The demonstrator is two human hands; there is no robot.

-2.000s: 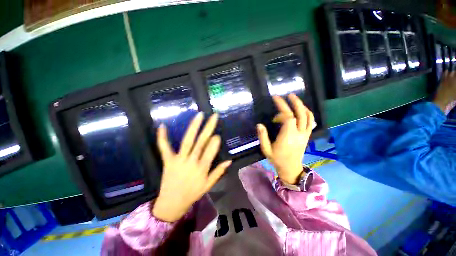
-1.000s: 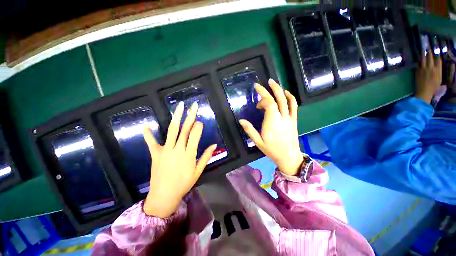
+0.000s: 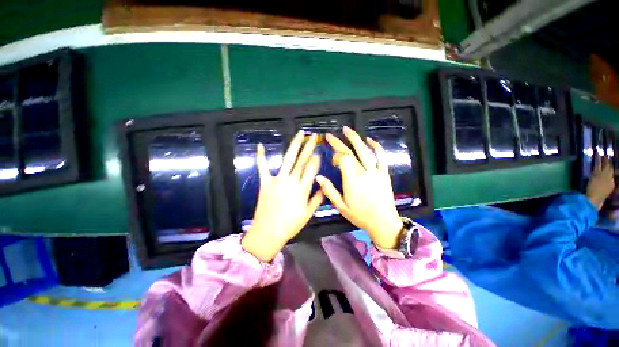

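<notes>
A black foam tray (image 3: 220,135) holds several smartphones face up, side by side, on the green bench. The leftmost smartphone (image 3: 178,183) has a dark screen with a red and white strip at its bottom edge. My left hand (image 3: 288,193) is over the second and third phones, fingers spread, holding nothing. My right hand (image 3: 360,186) is over the third phone and part of the rightmost smartphone (image 3: 400,159), fingers spread, holding nothing. My hands hide much of the third phone; a small orange spot shows near its top. Whether fingertips touch glass cannot be told.
Another phone tray (image 3: 441,122) lies to the right, and one more tray (image 3: 78,122) to the left. A wooden shelf edge (image 3: 271,24) runs along the back. A person's blue sleeve (image 3: 522,237) is at the right. Blue floor shows below the bench.
The view has turned, so the tray looks straighter and farther right. My two hands have come closer together, with the right hand moved from the rightmost phone toward the third.
</notes>
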